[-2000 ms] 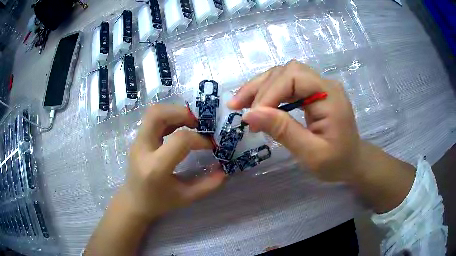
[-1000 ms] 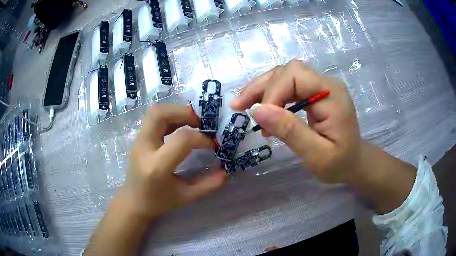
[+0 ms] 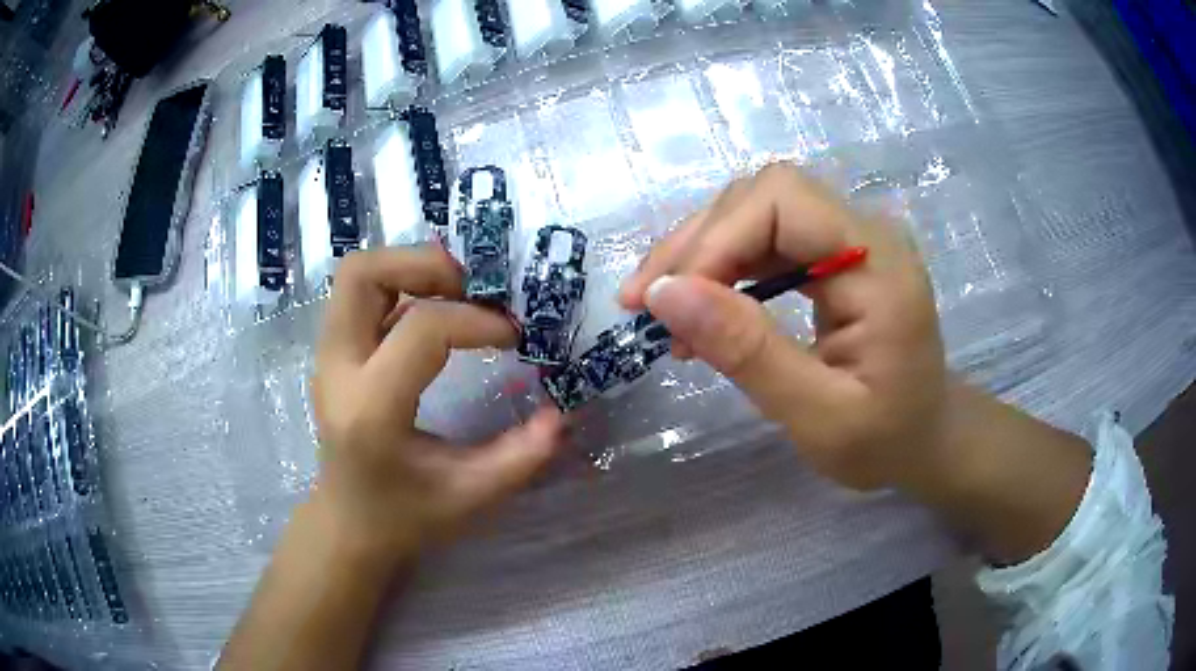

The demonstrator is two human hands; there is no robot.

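My left hand [image 3: 407, 393] holds three electronic units fanned out, with their dark circuit boards facing up. One board [image 3: 485, 236] is at the left, a second board [image 3: 554, 291] is in the middle, and a third board [image 3: 606, 361] slants to the lower right. My right hand [image 3: 787, 328] holds a thin pointed tool [image 3: 780, 283] with a black grip and a red tail end. The tool's tip end is at the third board; the exact contact is hidden by my fingers. The units' bodies are mostly hidden by my left hand.
A clear plastic tray [image 3: 839, 105] with pockets lies behind, holding several white units [image 3: 407, 184] with black side strips. A smartphone [image 3: 164, 184] with a white cable lies at the left. Another tray [image 3: 46, 459] of dark-edged units is at the far left. A dark pouch [image 3: 138, 33] is at the top left.
My left hand has shifted the fanned units up and to the left. The tool has gone from beside the middle board to the lower right board.
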